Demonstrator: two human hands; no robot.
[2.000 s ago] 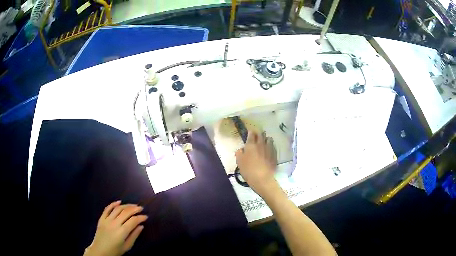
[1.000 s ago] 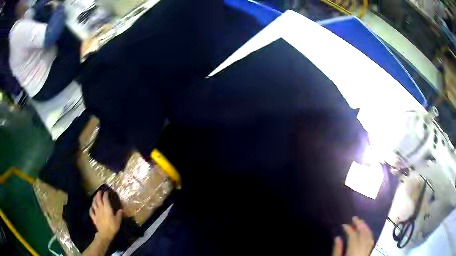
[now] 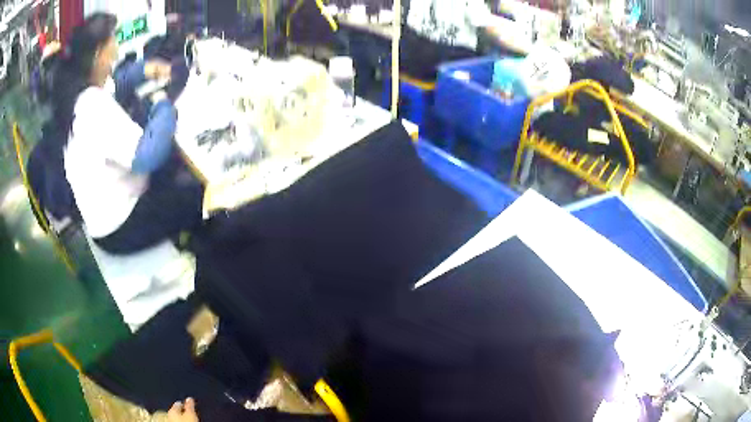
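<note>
Dark fabric panels (image 3: 461, 338) spread over the sewing table and down past its left side. More dark cloth (image 3: 156, 354) lies at the lower left on a brown, shiny-covered surface. Only the fingertips of my left hand (image 3: 183, 410) show at the bottom edge, at this lower cloth; whether they grip it cannot be told. My right hand is out of the picture. The sewing machine (image 3: 700, 371) is at the lower right, cut off by the edge, with a bright glare at its needle end.
A person in a white top (image 3: 103, 165) sits at a cluttered table (image 3: 239, 194) at the upper left. Blue bins (image 3: 473, 103) and a yellow-railed trolley (image 3: 630, 157) stand behind. A yellow rail (image 3: 332, 401) is at the bottom, another (image 3: 16, 371) at the lower left.
The view has swung left and up from the machine. My left hand has moved from the main panel to the lower-left cloth. My right hand has left the picture; the shears no longer show.
</note>
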